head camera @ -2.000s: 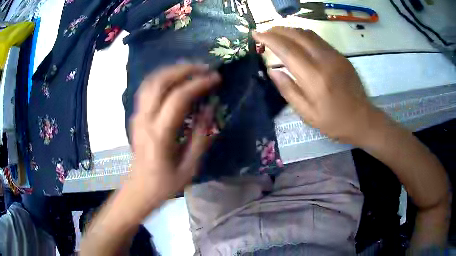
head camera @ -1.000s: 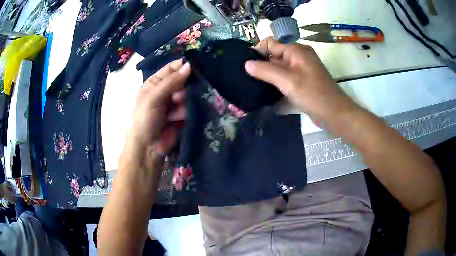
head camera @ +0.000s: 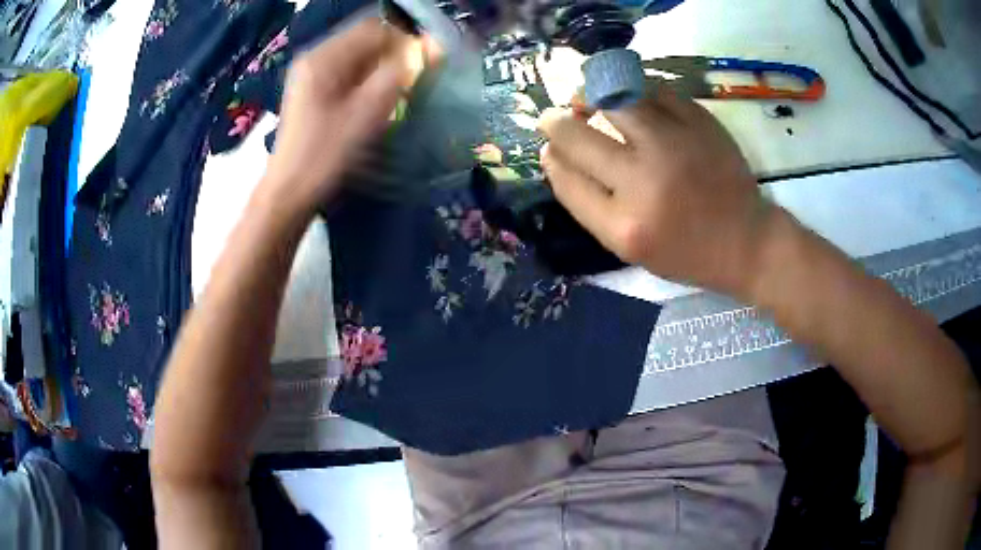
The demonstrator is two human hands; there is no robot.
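A dark floral garment panel [head camera: 495, 344] lies over the machine bed, its lower edge hanging over the table edge toward the lap. My left hand [head camera: 350, 102] is blurred at the panel's upper left, near the machine head; what its fingers hold is unclear. My right hand [head camera: 656, 183] pinches the panel's upper right edge just below the grey knurled knob [head camera: 613, 80]. A plain black piece [head camera: 570, 231] lies on the panel beside my right hand. The needle area [head camera: 516, 70] at the top is blurred.
Thread snips [head camera: 764, 80] lie right of the knob. More floral fabric [head camera: 118, 252] lies at the left, beside a yellow item [head camera: 32, 107]. A printed ruler [head camera: 710, 342] runs along the near table edge. Black cords lie at the upper right.
My left hand has moved up toward the machine head. My right hand has shifted slightly down, under the knob. The panel lies flatter, and the black piece is lower and more covered.
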